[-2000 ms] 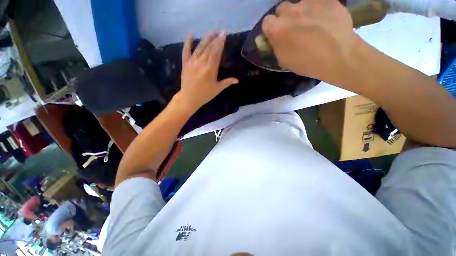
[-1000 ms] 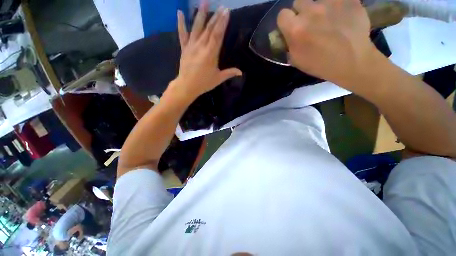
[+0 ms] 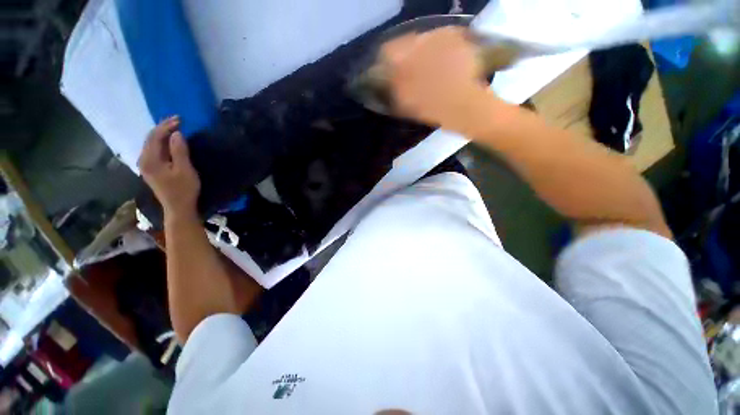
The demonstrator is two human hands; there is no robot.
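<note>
The black garment piece lies over the long dark padded form on the white-covered table. My right hand is closed on the handle of the steam iron, blurred, at the cloth's right part. Its white-wrapped hose runs off to the right. My left hand lies at the left end of the form, fingers bent beside the blue strip. Whether its fingers grip cloth is hidden.
A brown carton with black cloth stands right, beyond the table edge. A reddish-brown open carton with dark cloth is at the lower left. White tie strips lie by the table's front left corner. Dark red cloth shows far left.
My left hand has moved left and down from the middle of the cloth to the form's left end. My right hand has moved left with the iron. The camera view has turned.
</note>
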